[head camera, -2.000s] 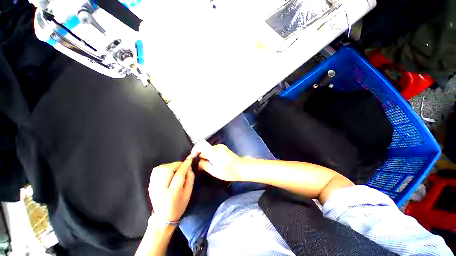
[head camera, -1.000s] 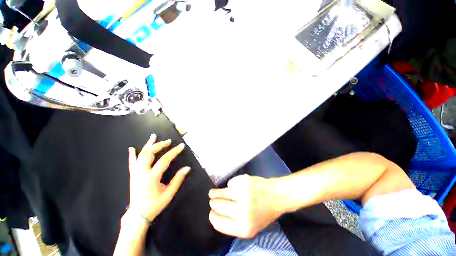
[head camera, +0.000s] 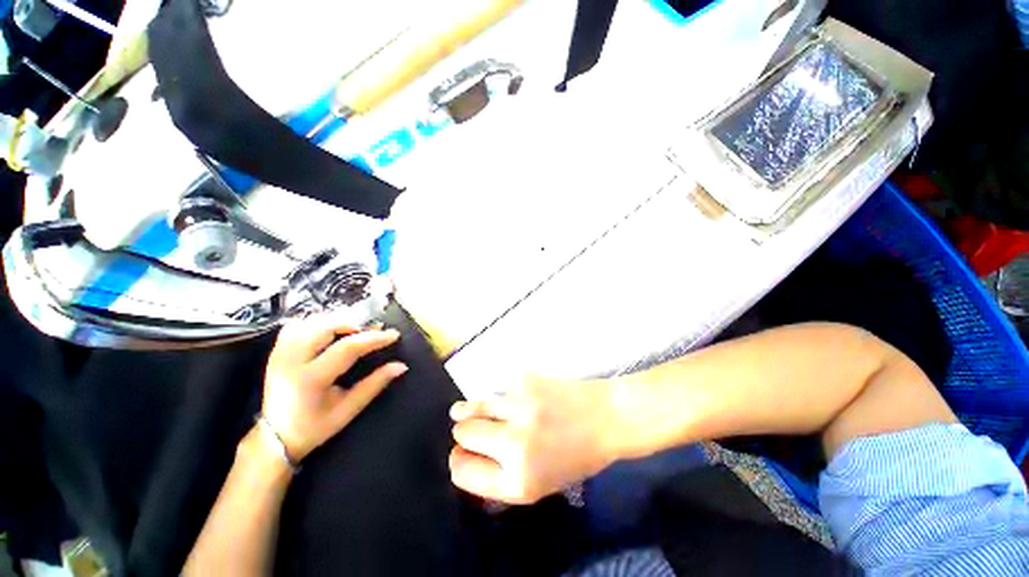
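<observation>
Black cloth (head camera: 384, 451) lies under the white sewing machine head (head camera: 147, 259) and hangs down at the left and over the front. My left hand (head camera: 322, 378) lies on the cloth with its fingertips close to the needle area, below the round tension dial (head camera: 350, 284). The needle itself is hidden. My right hand (head camera: 525, 440) has its fingers curled on the cloth's right edge at the front edge of the white table (head camera: 587, 282).
A clear-wrapped box (head camera: 796, 124) sits on the table at the right. Black straps (head camera: 265, 130) loop over the machine head. A blue slatted crate (head camera: 970, 327) with black pieces stands at the lower right.
My hands first met at the cloth's edge below the table corner, then separated. My left hand moved up to the needle area; my right hand stays at the cloth's edge. The view moved closer to the machine.
</observation>
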